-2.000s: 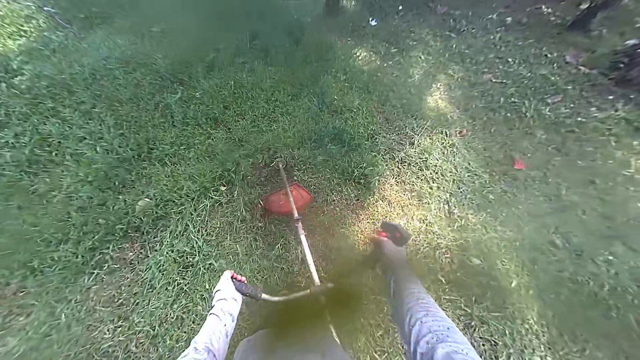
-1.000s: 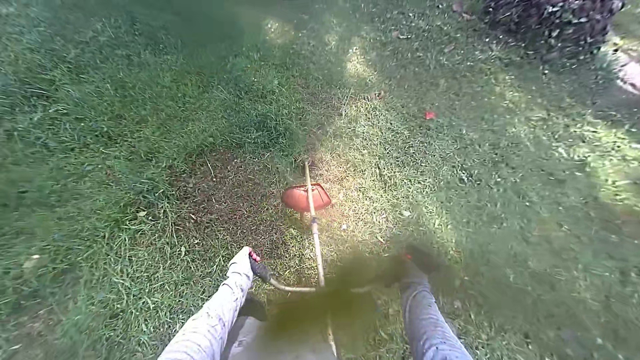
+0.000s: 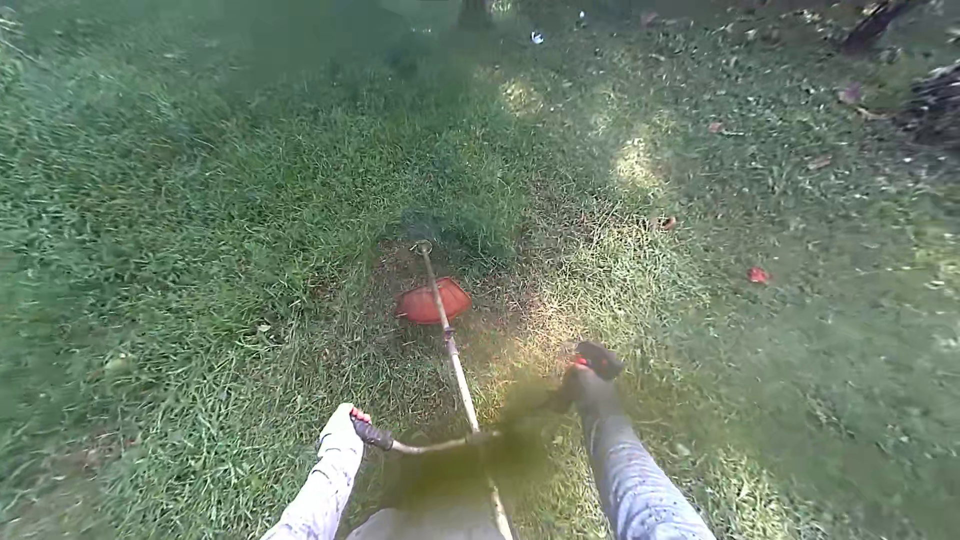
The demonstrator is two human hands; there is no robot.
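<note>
A brush cutter with a long pale shaft (image 3: pixel 461 379) runs from the bottom centre up to its cutting head (image 3: pixel 423 246), low over the grass. Behind the head sits its red guard (image 3: pixel 437 301). My left hand (image 3: pixel 345 427) is closed around the dark left grip (image 3: pixel 373 434) of the handlebar. On the other side my right hand (image 3: pixel 589 382) holds the dark right grip (image 3: pixel 600 360); an olive-green blur hides part of the handlebar and dims this hand. Both forearms are in light patterned sleeves.
Taller green grass (image 3: pixel 225 225) stands to the left; shorter, sunlit cut grass (image 3: pixel 622 270) lies right of the head. A red object (image 3: pixel 758 275) lies on the right. A trunk base (image 3: pixel 474 13) shows at the top, and a dark heap (image 3: pixel 937 105) at the right edge.
Since one second ago, the cutting head and guard have swung left, toward the taller grass, with both hands still on the grips. The view has also shifted.
</note>
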